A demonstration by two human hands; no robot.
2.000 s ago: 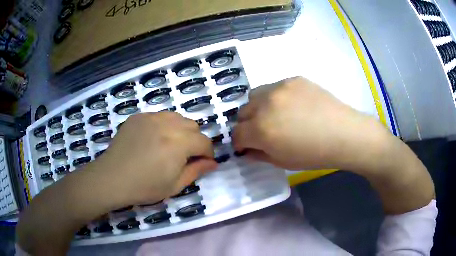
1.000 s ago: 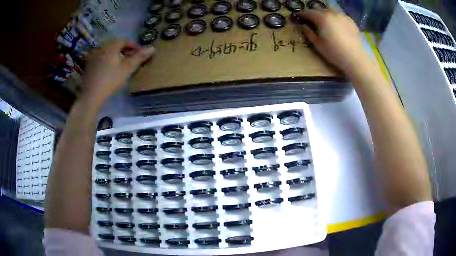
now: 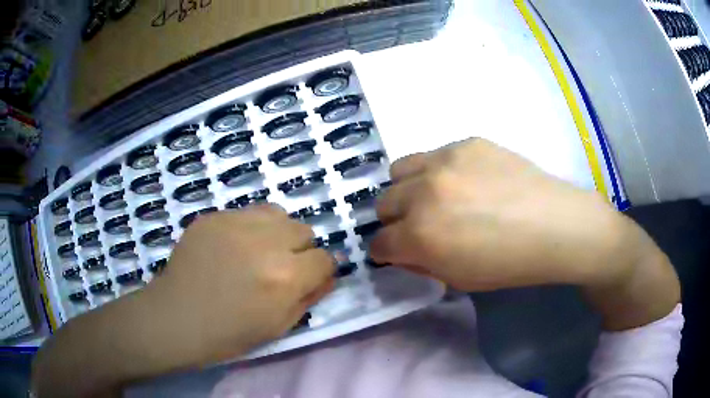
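Observation:
The slotted white tray lies tilted across the near side of the bench, filled with rows of round black-rimmed parts standing on edge. My left hand is over the tray's lower middle, with fingertips at a round part in a slot. My right hand is at the tray's right edge, with fingertips on a round part. My fingers partly hide both parts. The left hand and forearm cover the lower rows.
The cardboard sheet with black handwriting tops a stack of clear trays beyond the tray. Round parts lie on its far left. Stacked filled trays stand at far right. Colourful markers are at upper left. Yellow-blue tape edges the bench.
A second ago both hands were up at the round parts on the cardboard. They are now back down at the tray's lower right slots, and the view has turned and shifted.

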